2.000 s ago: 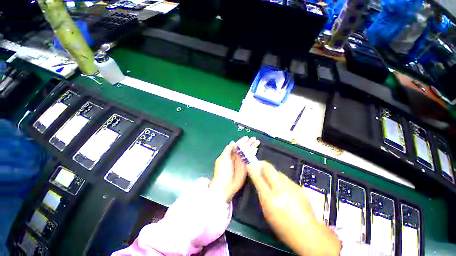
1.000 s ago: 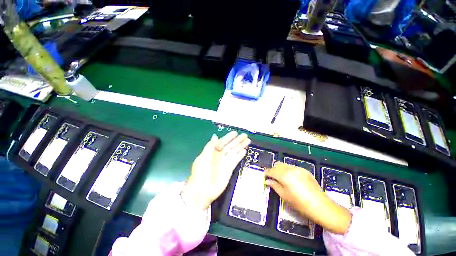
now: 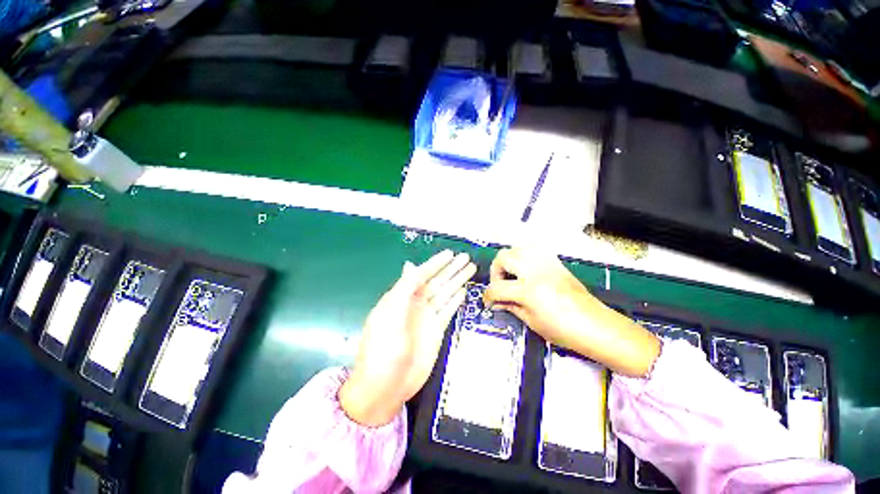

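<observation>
A black tray (image 3: 529,425) in front of me holds several phone bodies in a row. The leftmost phone body (image 3: 480,386) lies flat, its camera end at the top. My left hand (image 3: 410,328) is open, palm up, beside that phone's left edge; no part can be made out on it. My right hand (image 3: 531,294) is over the phone's camera end, thumb and fingertips pinched together at the camera openings. Whether a small part is between the fingertips is too small to tell. My right forearm covers the upper parts of the phones to the right.
A blue bin (image 3: 465,118) with clear plastic inside and a thin dark stick (image 3: 538,187) are on white paper (image 3: 569,164). Another phone tray (image 3: 666,207) is at right, with a gold pile (image 3: 618,243) beside it. Phone trays (image 3: 256,289) lie left. A bottle (image 3: 106,162) stands far left.
My right hand has moved from the phone's right edge up to its camera end. My left hand stays open beside the phone. The whole view has shifted slightly.
</observation>
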